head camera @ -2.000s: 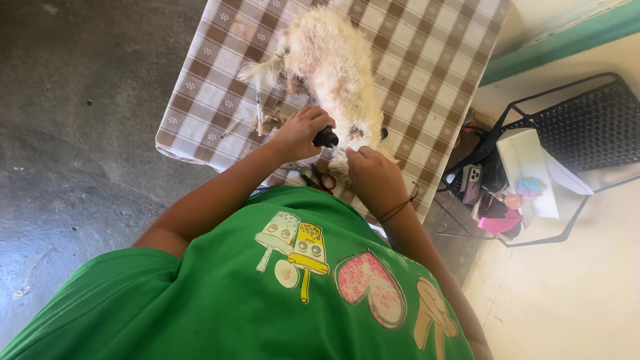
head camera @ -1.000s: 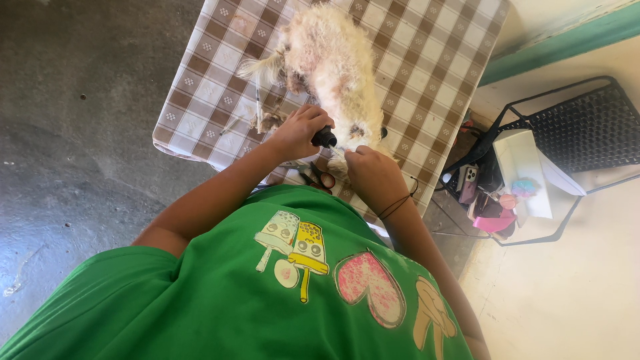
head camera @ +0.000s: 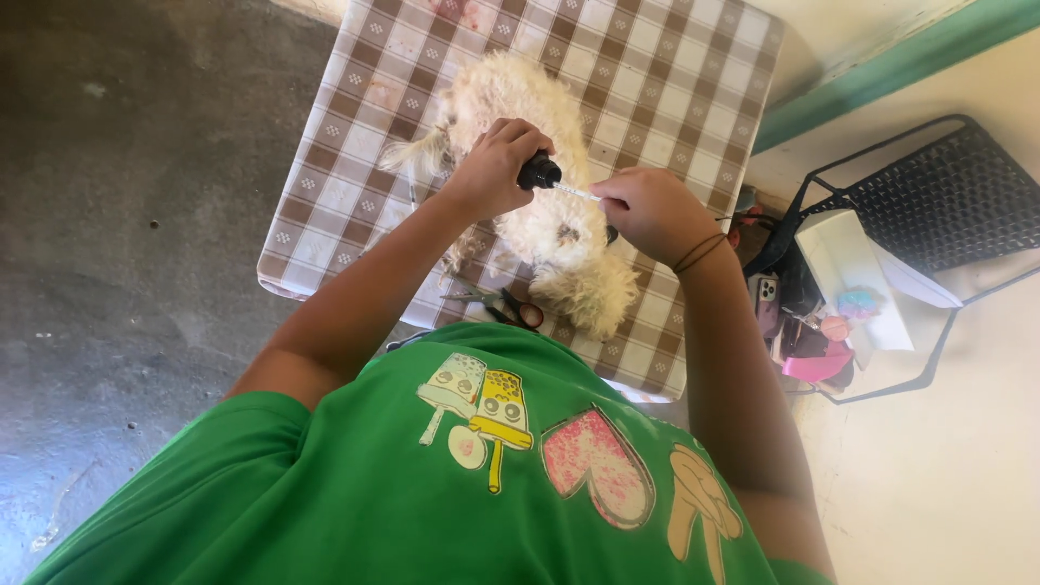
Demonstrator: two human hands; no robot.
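Note:
A small dark bottle (head camera: 539, 171) is gripped in my left hand (head camera: 502, 166), its open neck tilted toward the right. Between the fingers of my right hand (head camera: 650, 211) is a thin white stick with markings (head camera: 577, 192), perhaps a dropper or syringe; its tip is at the bottle's mouth. Both hands are above a curly, cream-coloured dog (head camera: 520, 97), which lies on a checked tablecloth (head camera: 658, 138). Scissors with dark and orange handles (head camera: 520, 310) lie beside the dog's head, near my shirt.
Tufts of cut fur (head camera: 459, 252) lie on the cloth left of the dog. A black woven chair (head camera: 942, 195) stands at the right with a white box (head camera: 853, 276), a phone (head camera: 766, 302) and a pink item (head camera: 816, 366) on or near it. Reddish stains (head camera: 467, 12) mark the cloth's far side.
Both hands have moved up, away from my body, with the bottle and the stick. The dog's head and the scissors show more fully. Earlier the hands were down by the dog's head.

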